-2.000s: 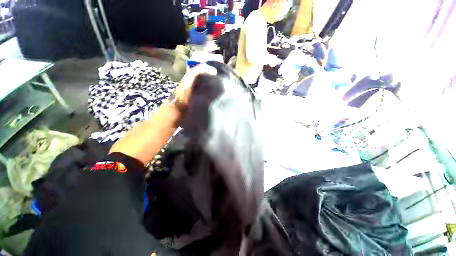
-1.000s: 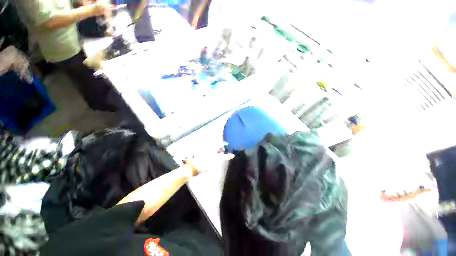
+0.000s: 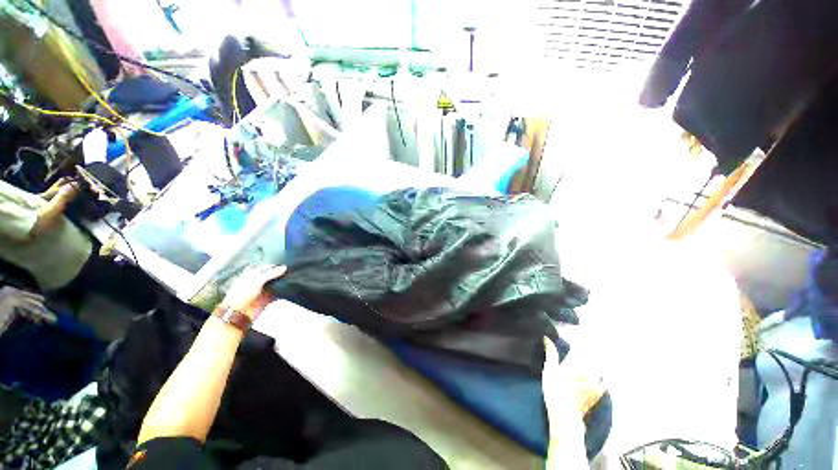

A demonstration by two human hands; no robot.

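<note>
A black garment (image 3: 441, 266) with a shiny, crinkled surface lies over the blue padded board (image 3: 478, 395). The board's rounded blue end shows at the garment's upper left. My left hand (image 3: 253, 289) holds the garment's left edge between thumb and fingers. My right hand (image 3: 557, 367) is at the garment's lower right edge, overexposed and partly blurred; its fingertips touch the cloth, but its grip is unclear.
A sewing machine station with a blue surface (image 3: 230, 218) stands at upper left. Another person's hand (image 3: 57, 197) shows at the left edge. Dark clothes (image 3: 781, 110) hang at upper right. Black hoses or cables (image 3: 798, 404) curve at lower right. A checked heap (image 3: 55, 427) lies at lower left.
The view has swung right. The garment, earlier lifted by my left hand and then bunched on the board, is now spread along it. My right hand has come into view.
</note>
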